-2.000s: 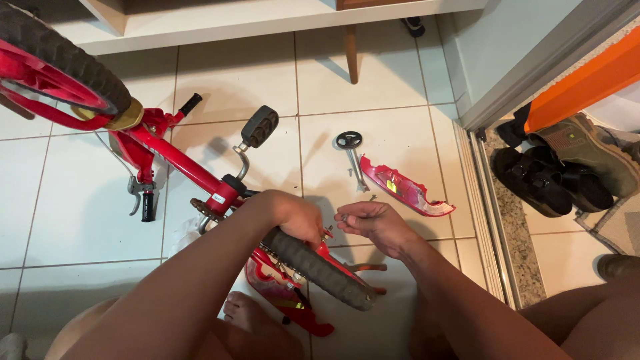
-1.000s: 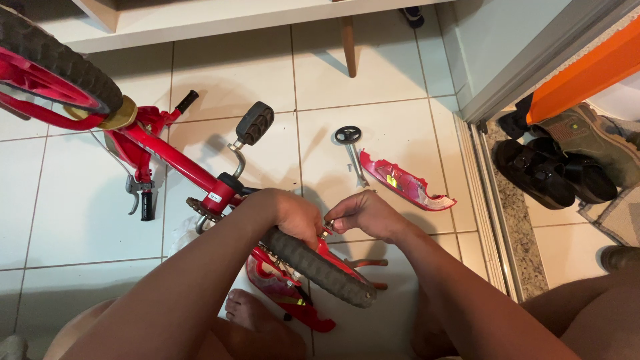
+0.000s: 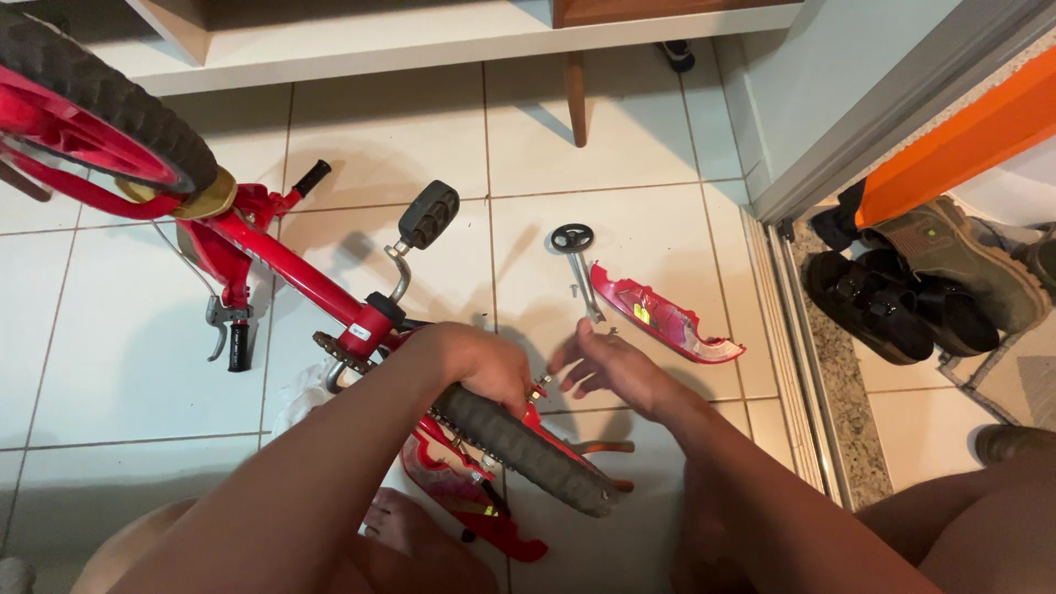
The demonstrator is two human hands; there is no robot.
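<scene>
A red child's bicycle (image 3: 289, 276) lies upside down on the tiled floor. My left hand (image 3: 491, 367) rests over the frame beside the rear tire (image 3: 528, 450); its fingertips are partly hidden, so its hold is unclear. Just right of it, a small bolt with a nut (image 3: 539, 388) stands on the red frame. My right hand (image 3: 606, 367) is off the bicycle with fingers apart and nothing visible in it. Beyond it lie a training-wheel-like black disc (image 3: 572, 238) on a metal arm, a small screw (image 3: 574, 290) and a red plastic chain guard piece (image 3: 660, 318).
Another red guard piece (image 3: 470, 503) lies under the rear wheel, near my foot (image 3: 388, 516). The pedal (image 3: 429, 214) sticks up at the crank. A white bench (image 3: 371, 49) with a wooden leg (image 3: 576, 99) stands ahead. Dark sandals (image 3: 866, 305) and a boot (image 3: 961, 256) lie past the door track.
My right hand has moved away from my left hand and the bolt, where its fingers were a second ago, and has opened. My left hand stays by the rear wheel.
</scene>
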